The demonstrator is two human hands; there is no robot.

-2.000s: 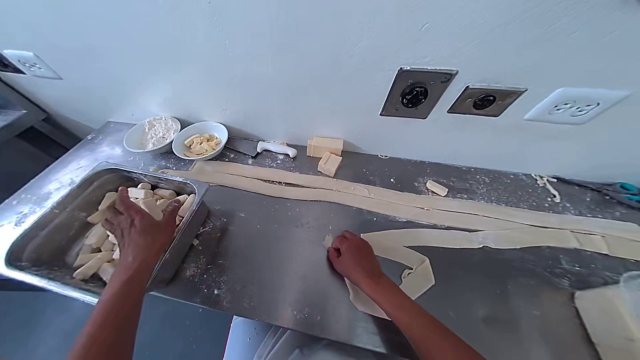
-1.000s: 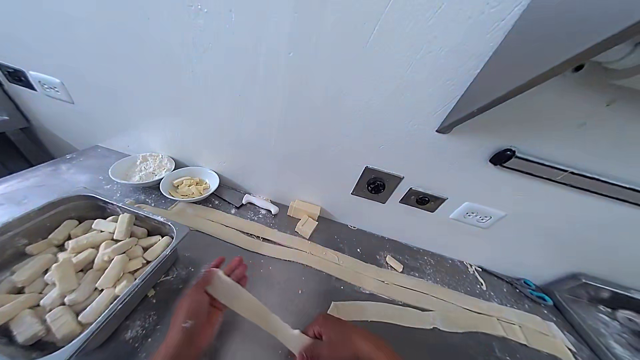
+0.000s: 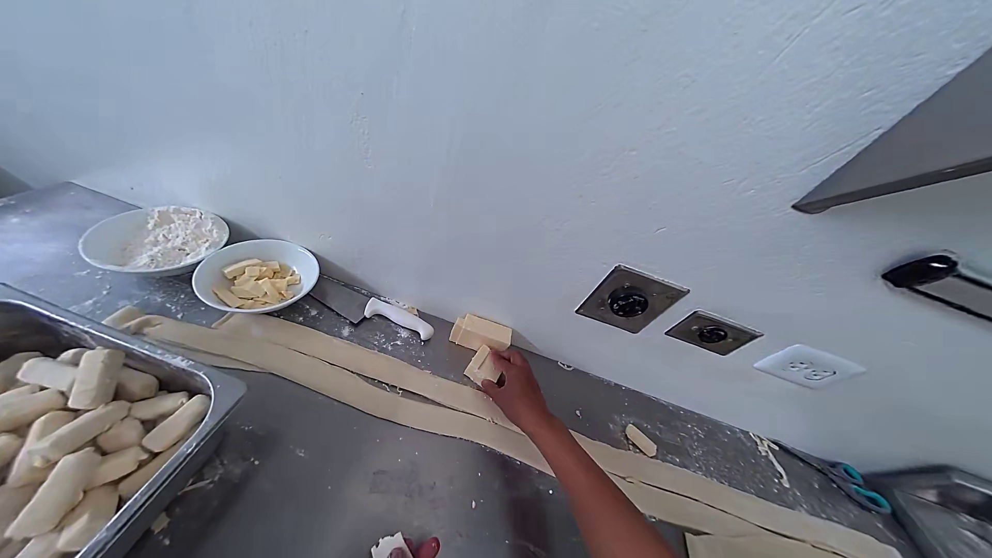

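Observation:
My right hand [image 3: 518, 387] reaches over two long dough strips [image 3: 403, 391] and has its fingers on a small cheese block [image 3: 482, 366], beside a larger cheese block [image 3: 484, 332] at the wall. At the bottom edge, my left hand [image 3: 422, 549] shows only its fingertips, holding a piece of pale dough [image 3: 390, 545]; the rest is out of view. A metal pan [image 3: 221, 391] at the left holds many dough-wrapped sticks [image 3: 81, 418].
A bowl of flour [image 3: 101, 240], a bowl of cheese pieces [image 3: 203, 283] and a white-handled knife [image 3: 399, 318] stand along the wall. Scissors [image 3: 856, 484] lie at the right. A shelf edge [image 3: 891, 178] juts out above.
My right hand has left the dough strip that both hands held a second ago and is now at the small cheese block. My left hand has dropped to the bottom edge.

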